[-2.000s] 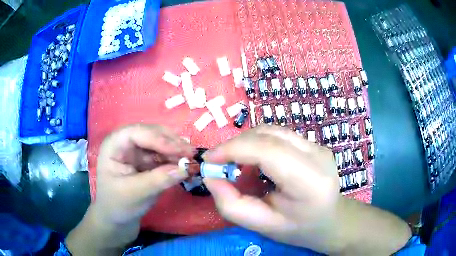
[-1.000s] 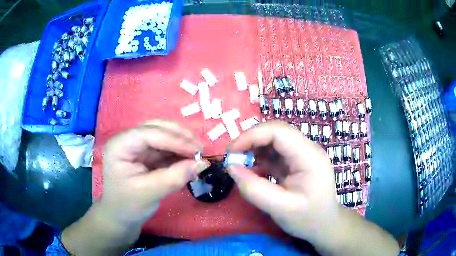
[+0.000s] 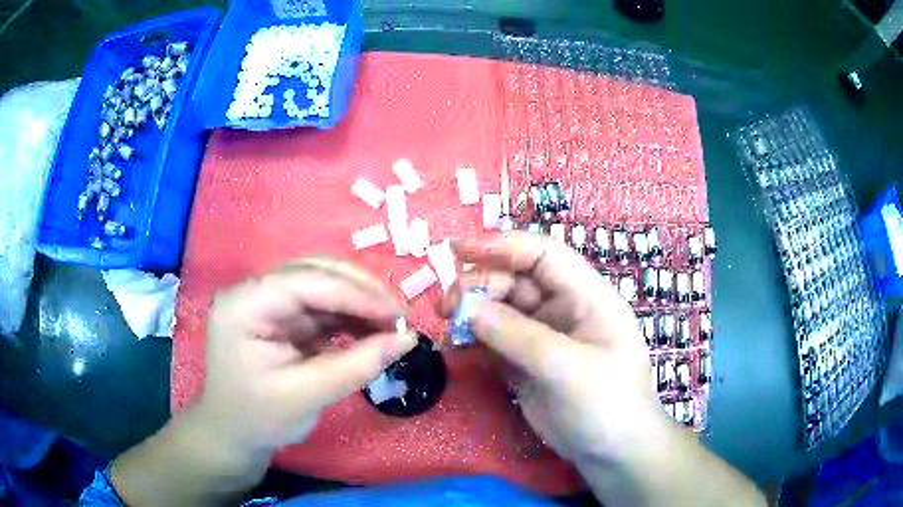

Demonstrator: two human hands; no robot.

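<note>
My left hand (image 3: 297, 356) holds a tiny white piece (image 3: 401, 325) between thumb and forefinger. My right hand (image 3: 554, 347) holds a small silver-blue cylindrical unit (image 3: 469, 315), tilted, between thumb and fingers. The two pieces are apart. A glossy black round dish (image 3: 424, 374) with a pale patch lies on the red mat (image 3: 287, 198) below and between the hands, partly hidden by my left hand. White rectangular sleeves (image 3: 397, 206) lie in a loose pile beyond the hands.
A clear blister tray (image 3: 604, 129) with silver-black units covers the mat's right side. A second blister tray (image 3: 817, 287) lies on the bench further right. A large blue bin (image 3: 59, 213) of metal cylinders and a smaller blue bin (image 3: 342, 89) of white rings stand at the left.
The unit in my right hand has turned from level to steeply tilted and moved away from the white piece in my left hand. More of the black dish shows than two seconds ago.
</note>
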